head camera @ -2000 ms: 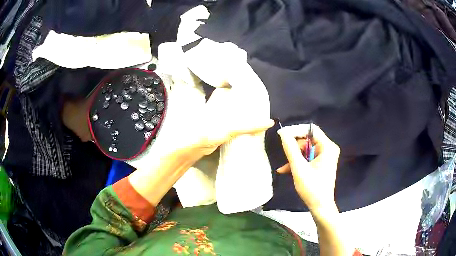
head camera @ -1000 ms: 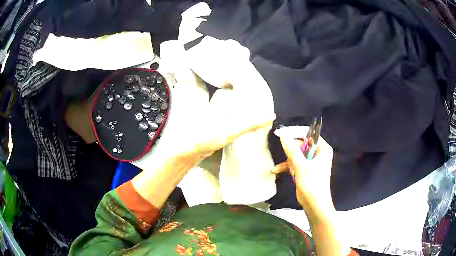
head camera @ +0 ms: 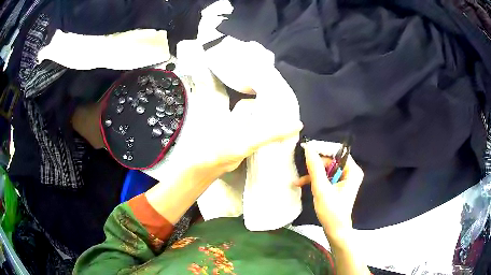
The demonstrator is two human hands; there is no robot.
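Note:
My left hand (head camera: 237,140) grips the white cuff (head camera: 273,188) at the centre, its fingertips at the cuff's right edge. My right hand (head camera: 332,188) is just right of that edge, not touching it, with thumb and forefinger close together. Small scissors (head camera: 337,166) with pink and blue handles are held in its palm, dark tips pointing up. A small dark spot shows at the right fingertips; I cannot tell whether it is a button. Needle and thread are too fine to make out. The round black button tray (head camera: 134,134) with a red rim lies left of the cuff.
Loose buttons (head camera: 160,111) lie scattered on the tray. A white strip (head camera: 107,50) lies above it. The dark garment (head camera: 393,107) fills the centre and right. A white sheet (head camera: 420,236) lies at lower right beside a clear plastic bag (head camera: 476,220). Patterned cloth (head camera: 54,156) hangs at left.
The cuff, tray and left hand have shifted slightly right in view. The right hand has stayed near the cuff's edge, and the scissors in it have changed tilt slightly.

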